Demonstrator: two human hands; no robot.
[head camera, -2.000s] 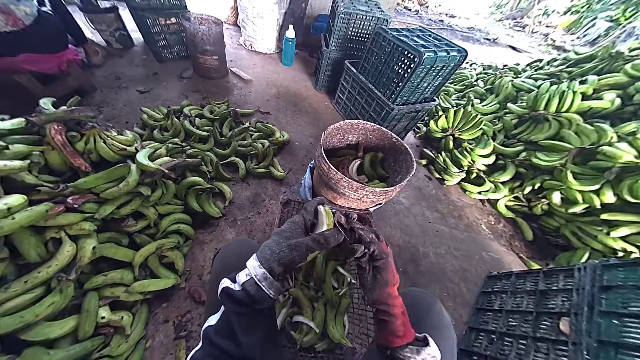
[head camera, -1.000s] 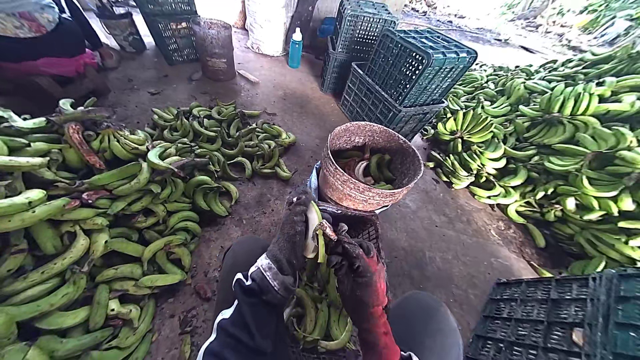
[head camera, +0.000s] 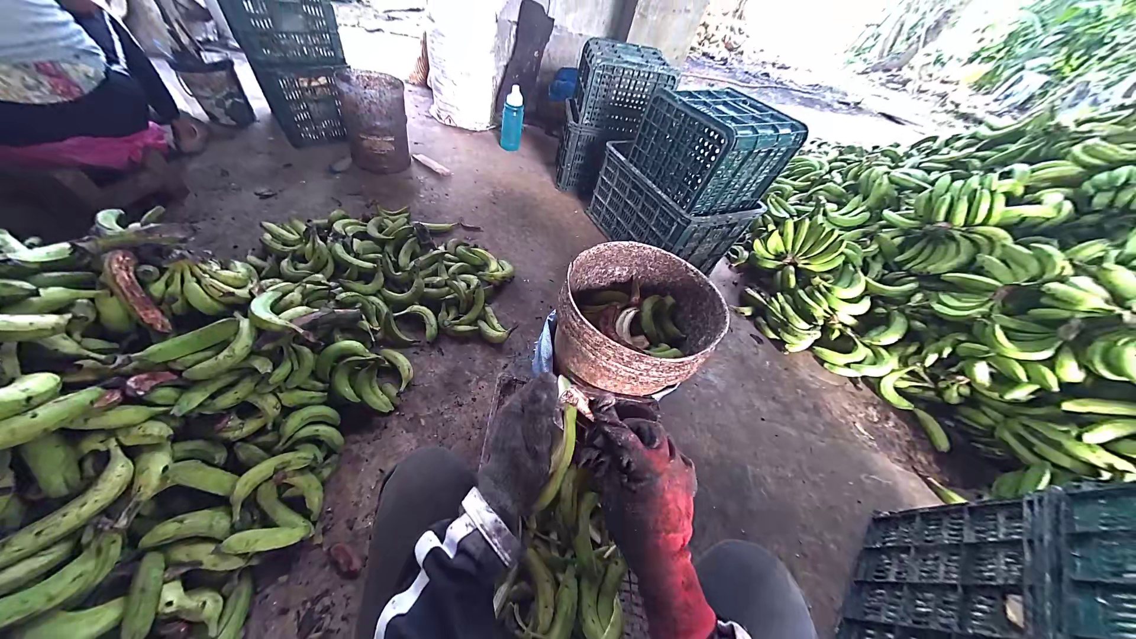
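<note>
My left hand (head camera: 525, 442), in a dark grey glove, grips a green plantain (head camera: 561, 461) near its stem end. Close on its right is my right hand (head camera: 641, 461), in a dark-stained red glove, with its fingers curled at the plantain's pale, torn tip; whether they hold a small tool is hidden. Green peels or plantains (head camera: 568, 586) lie in a heap between my knees, below both hands. Just beyond the hands stands a rusty round bucket (head camera: 643, 359) containing several plantains and some brown and pale pieces.
Loose green plantains (head camera: 204, 479) cover the floor at left. A large pile of plantain bunches (head camera: 976, 293) fills the right. Dark green plastic crates (head camera: 683, 222) are stacked beyond the bucket, another crate (head camera: 941, 559) at lower right. A blue bottle (head camera: 512, 124), a rusty drum (head camera: 373, 124) and a seated person (head camera: 71, 106) are farther back.
My hands stay together at a plantain's stem end; the plantain was more upright and its pale end showed more a second ago. The view has shifted slightly.
</note>
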